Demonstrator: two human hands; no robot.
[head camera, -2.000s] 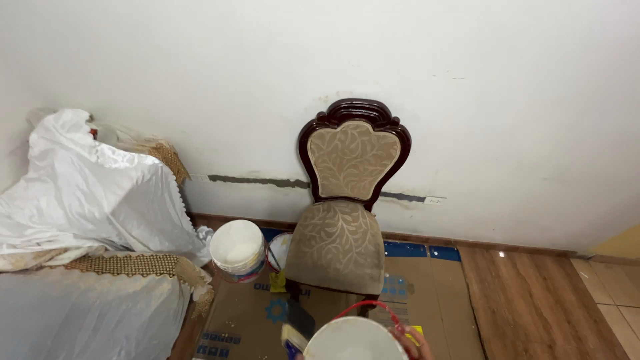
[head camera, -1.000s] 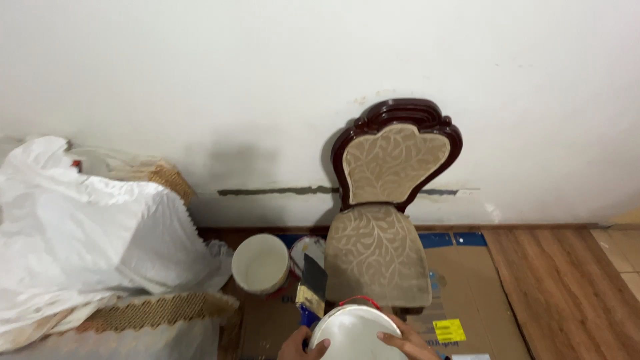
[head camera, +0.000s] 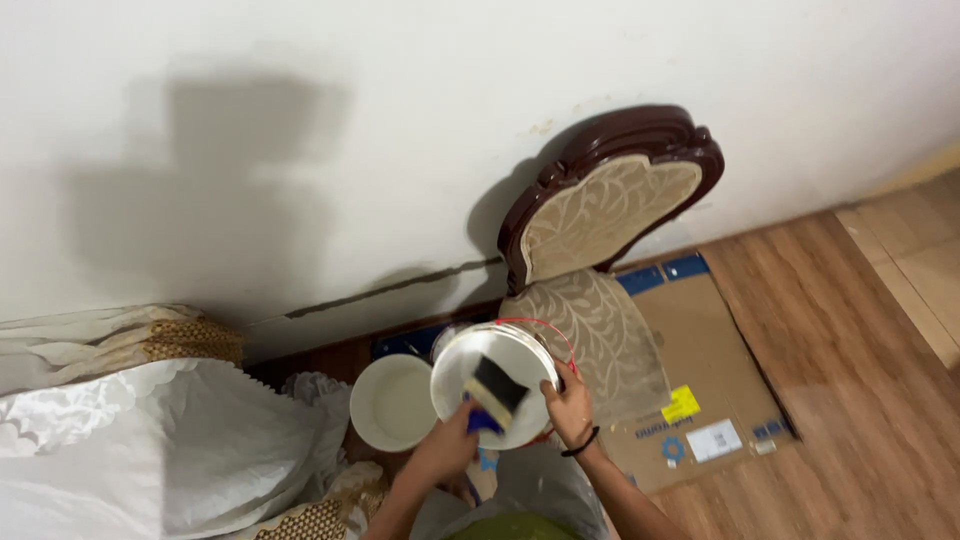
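My left hand (head camera: 454, 446) grips the blue handle of a wide paintbrush (head camera: 496, 394), whose dark bristles are over the mouth of a white plastic bucket (head camera: 450, 364). The brush is slightly blurred. My right hand (head camera: 568, 401), with a dark band at the wrist, holds that bucket by its right rim, beside its red handle (head camera: 551, 328). A second white bucket (head camera: 394, 403) with pale contents stands just left of the held one. Behind the held bucket is an upholstered chair (head camera: 600, 337) with a dark carved wooden frame.
Flattened cardboard (head camera: 690, 330) lies on the wood-look floor (head camera: 810, 300) under the chair. White sheeting (head camera: 187, 442) and patterned fabric (head camera: 191, 337) cover something at the left. The white wall (head camera: 420, 135) behind has a long grey strip (head camera: 390, 291) low down.
The bucket and both hands have come up into fuller view. The brush, earlier upright beside the bucket, is now tilted over its mouth. The view has shifted and tilted.
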